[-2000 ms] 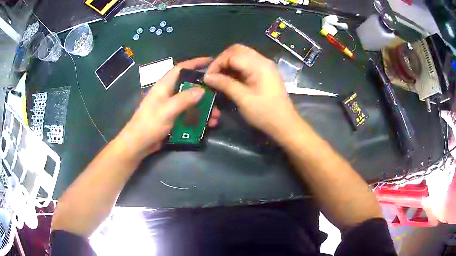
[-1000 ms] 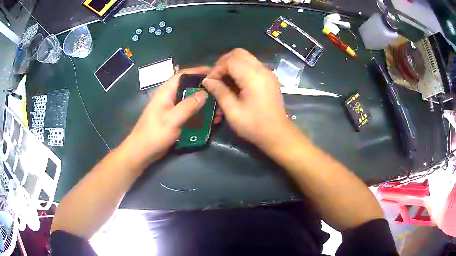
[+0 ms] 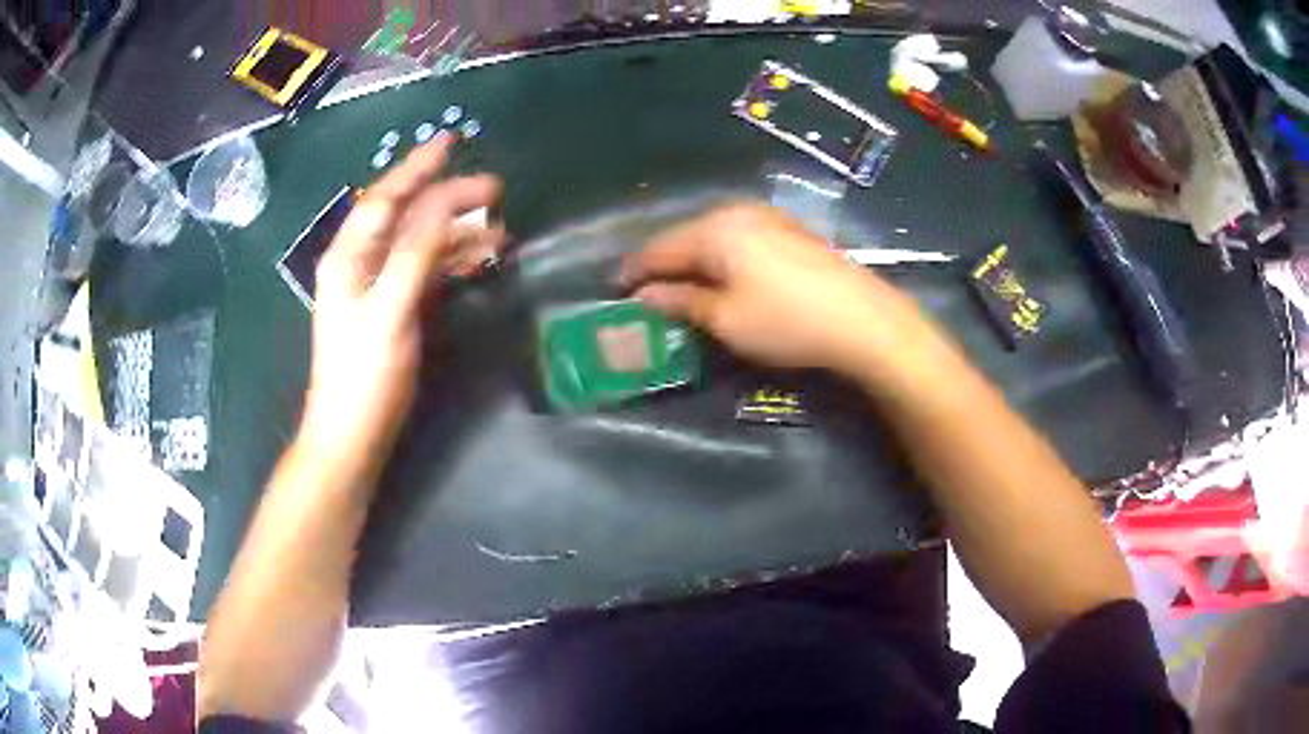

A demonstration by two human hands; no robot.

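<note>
A black phone housing with a green circuit board [image 3: 582, 361] is at the middle of the mat, turned crosswise and blurred. My right hand [image 3: 747, 287] is at its upper right edge, with thumb and fingers closed on that edge. My left hand [image 3: 381, 273] is up and left of the phone, over the screen modules. A pale piece, likely the white-backed screen module [image 3: 474, 240], shows partly at its fingertips; blur hides whether it is gripped. A dark-faced screen module [image 3: 305, 255] lies partly behind my left hand.
Small bluish discs [image 3: 425, 134] and clear cups [image 3: 230, 184] are at the back left. A phone frame [image 3: 815, 124] and red-yellow screwdriver [image 3: 940, 115] lie at the back. A black battery [image 3: 1009, 298] and dark corded tool [image 3: 1120, 273] are at right. Gold-lettered black block [image 3: 772, 406] lies right of the phone.
My left hand has left the phone and moved up and left to the screen modules. The phone has turned from lengthwise to crosswise and shifted right. My right hand has moved slightly right and down.
</note>
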